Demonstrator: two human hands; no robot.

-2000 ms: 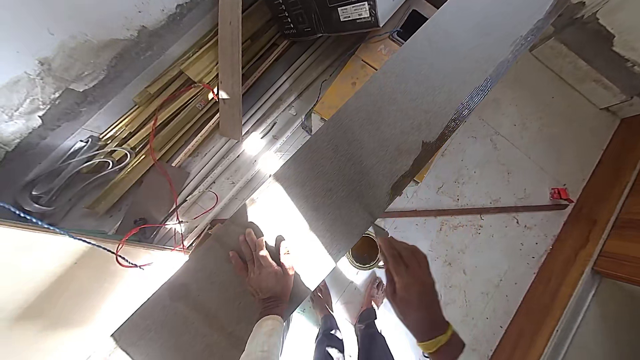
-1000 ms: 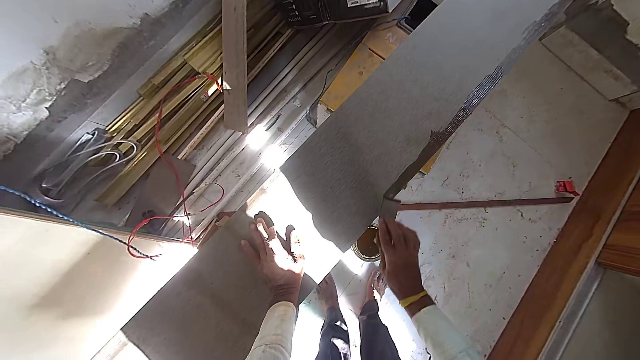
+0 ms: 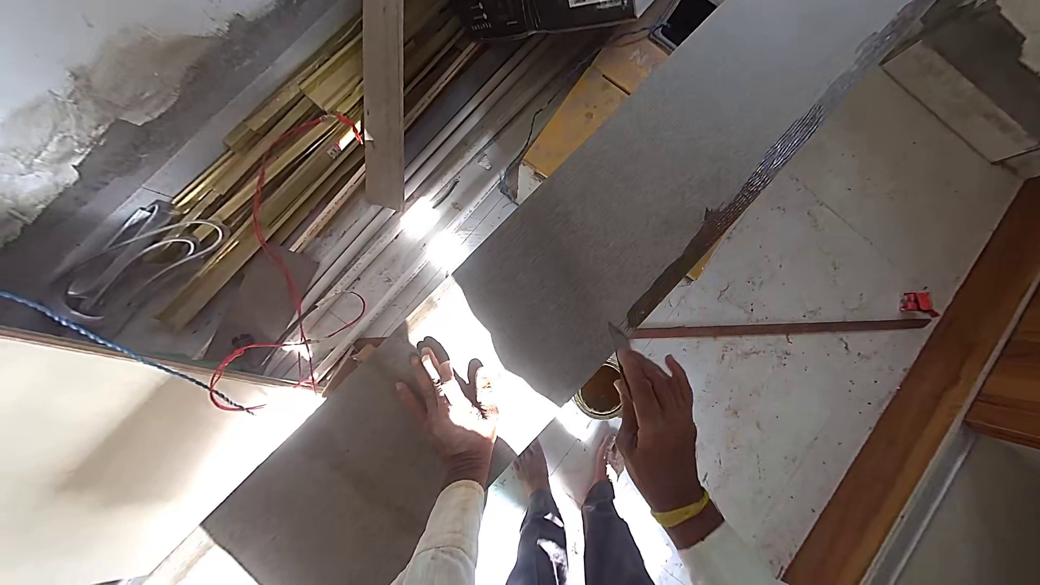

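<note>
A long grey board (image 3: 601,203) runs diagonally across the view, with a brown, ridged coating of what looks like adhesive (image 3: 772,162) along part of its right edge. On the board's sunlit lower part rests my left hand (image 3: 459,406), flat with its fingers spread. At the board's right edge, my right hand (image 3: 658,422) grips a small flat spreader (image 3: 619,335), its tip close to the near end of the coating. Most of the spreader is hidden by my fingers. Below the board, beside my right hand, is an open round can (image 3: 600,392) of brown stuff.
Wood strips (image 3: 268,203) and pale lengths of trim lie at the left, with a red wire (image 3: 258,203) over them. A black box (image 3: 544,15) stands at the top. Beyond my right hand, a thin brown strip (image 3: 780,330) and a red packet (image 3: 918,304) lie on the floor.
Two seconds ago my right hand was lower, over the can; it moved up to the board's edge with the spreader. The brown coating now reaches further down that edge. My left hand stays on the board.
</note>
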